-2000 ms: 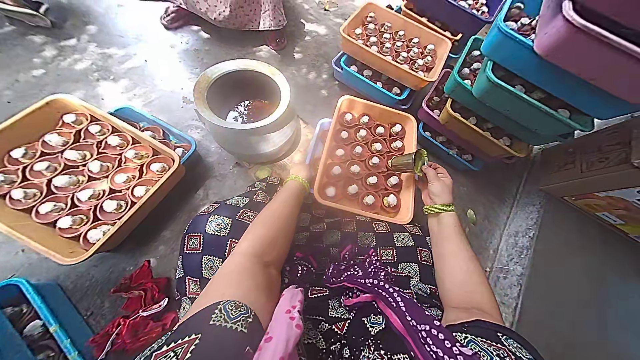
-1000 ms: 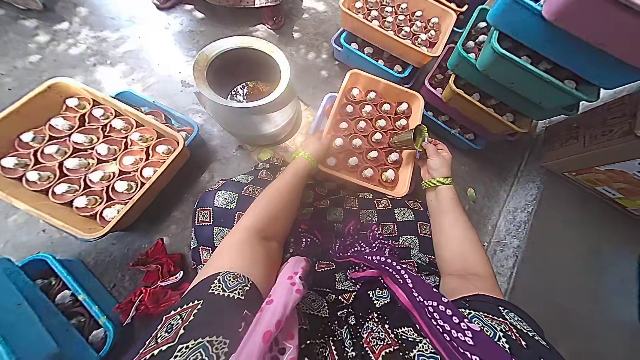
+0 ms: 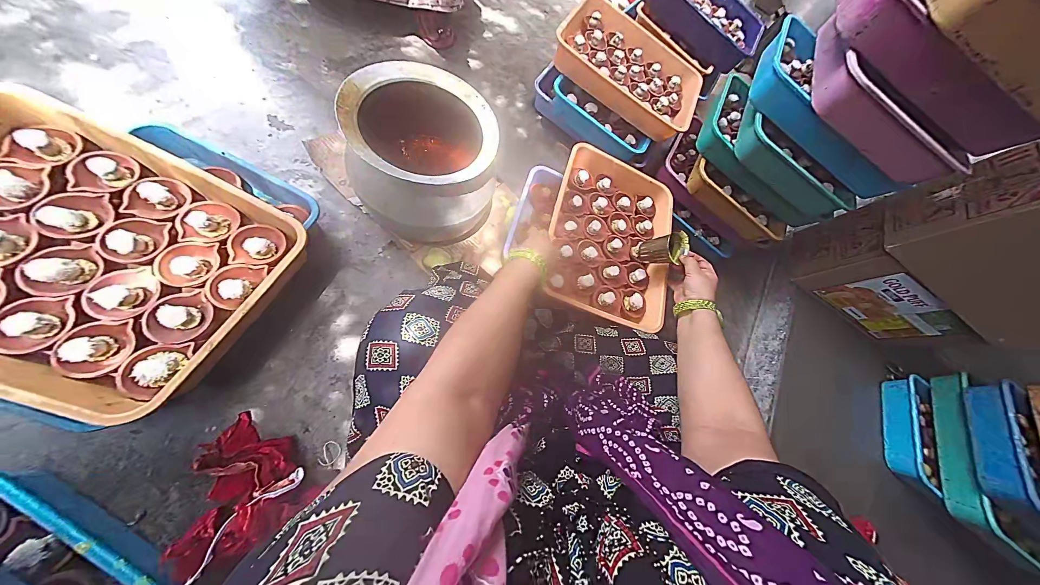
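My right hand (image 3: 696,278) holds a small metal cup (image 3: 662,249) with a green rim by its side, tilted over the right part of an orange plastic tray (image 3: 660,199). That tray holds rows of small clay lamps (image 3: 615,246) with white tops. My left hand (image 3: 536,244) is at the tray's left edge, blurred by haze; its fingers are hard to make out. A pale lilac tray (image 3: 532,191) shows beside and partly beneath the orange one. Just to the left stands a wide metal pot (image 3: 418,154) with dark reddish liquid inside.
A large orange tray (image 3: 268,305) of clay lamps lies at left on a blue tray (image 3: 244,166). Stacked trays (image 3: 873,106) and a cardboard box (image 3: 918,268) stand at right. Red cloth (image 3: 248,463) lies at lower left. Another person's foot (image 3: 436,28) shows at the top.
The metal cup in my right hand has moved slightly down along the right side of the tray. My left hand remains near the tray's left edge.
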